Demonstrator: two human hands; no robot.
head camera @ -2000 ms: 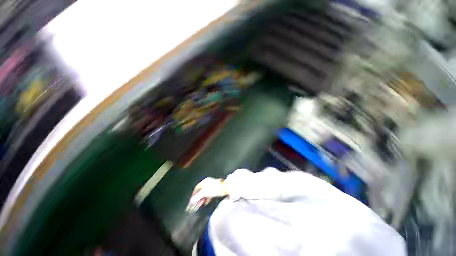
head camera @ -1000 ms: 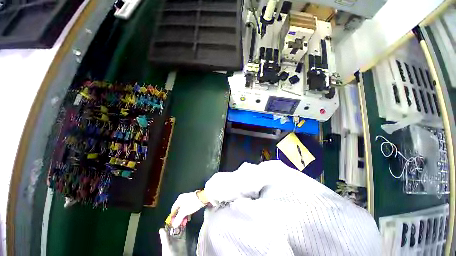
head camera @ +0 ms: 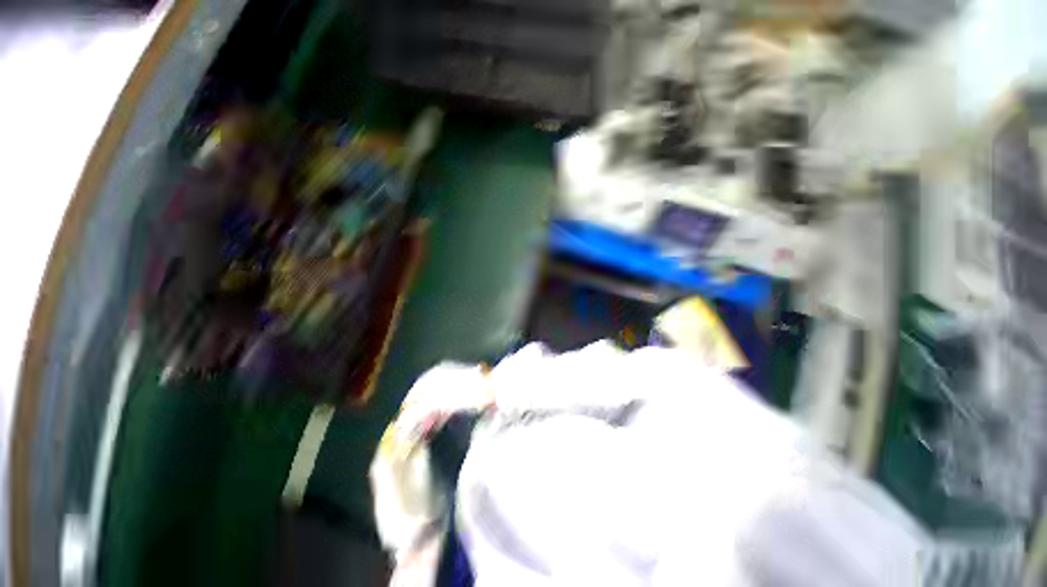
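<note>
The picture is blurred. My right hand (head camera: 446,392), in a white glove, reaches in from the right in a white sleeve. My left hand (head camera: 402,495), also pale-gloved, is just below it, near the chest. Small yellow and red pieces, which look like binder clips (head camera: 394,440), show at the right hand's fingertips, where the two hands meet. The left hand's grip cannot be made out. Up and left of the hands, a black tray (head camera: 333,353) holds many coloured clips (head camera: 344,206) and touches neither hand.
A reddish-brown board (head camera: 390,315) lies along the tray's right edge on the green bench (head camera: 477,206). Black divided trays (head camera: 494,52) are at the top. A white machine with a blue front edge (head camera: 620,252) and screen (head camera: 689,226) stands right, with a pale yellow paper (head camera: 703,333) below.
The view has turned and blurred; the tray and machine sit differently in the picture. My hands remain close together near the chest, and more of the left hand shows.
</note>
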